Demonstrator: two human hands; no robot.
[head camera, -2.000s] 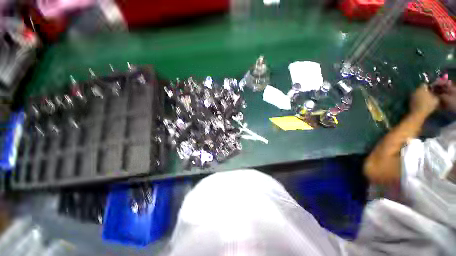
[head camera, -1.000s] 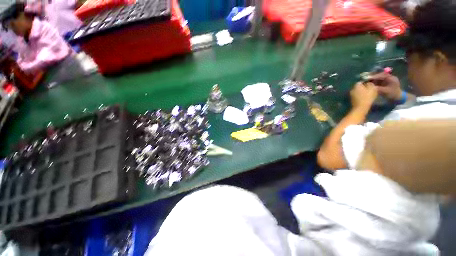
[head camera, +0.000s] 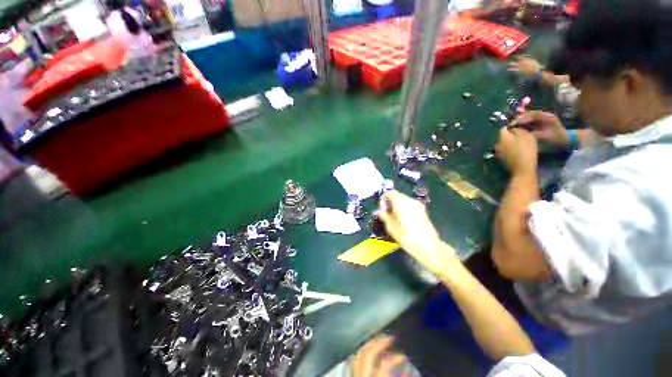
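My right hand reaches in from the lower right, its fingertips at a dark piece among the round metal heads beyond the yellow card. Whether it grips the piece is too blurred to tell. My left hand is at the bottom edge, partly cut off, its fingers a little apart with nothing seen in them. A tangled pile of black straps with silver ends lies left of it. The clear glass bottle stands beyond the pile. White sheets lie right of the bottle.
A black compartment tray is at lower left, cut off and blurred. Pale crossed strips lie beside the pile. Red crates stand across the bench, with red trays farther right. A metal post rises there. A coworker works close at right.
The view has swung right and closer to the bench. Both my hands have come into view, the right one at the heads by the yellow card.
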